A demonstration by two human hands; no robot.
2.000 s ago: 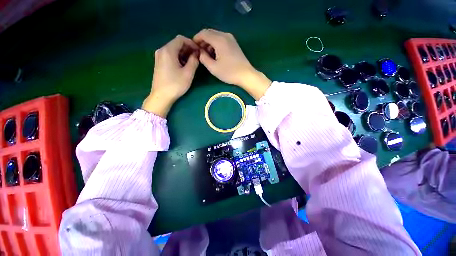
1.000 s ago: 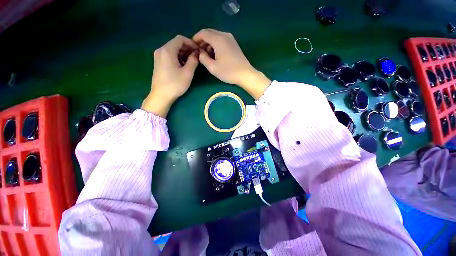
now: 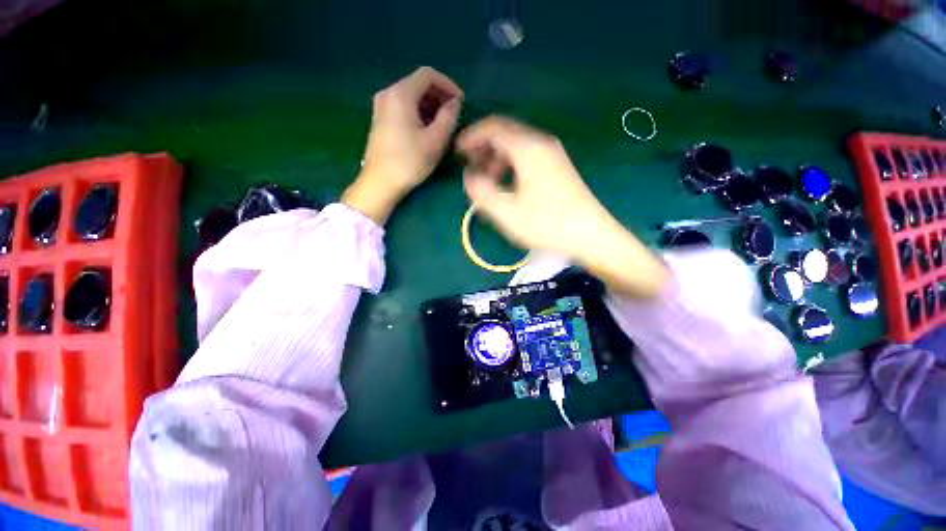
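A black test fixture [image 3: 448, 363] lies on the dark green bench in front of me. A round display module [image 3: 490, 343], lit white-purple, sits in its seat. To its right is a blue driver board [image 3: 548, 346] with a white USB cable [image 3: 560, 397] at its near edge. My left hand [image 3: 413, 133] is beyond the fixture, fingertips and thumb together; whether it holds anything small cannot be told. My right hand [image 3: 529, 187] is blurred, its fingers curled, apart from the left hand and partly over a yellow tape ring [image 3: 480, 247]; its fingertips are unclear.
A red-orange tray [image 3: 156, 259] with dark rounds stands left, another [image 3: 882, 228] right. Loose modules [image 3: 759, 239] cluster at right, with a dark pile [image 3: 268, 202] beside the left tray. A thin pale ring [image 3: 639, 124] and a clear round scrap [image 3: 505, 34] lie beyond. A pink-striped sleeve [image 3: 892, 399] shows at right.
My hands, fingertips together before, have come apart. The right hand has moved right and nearer, now covering part of the tape ring. The view has shifted somewhat; the module stays lit.
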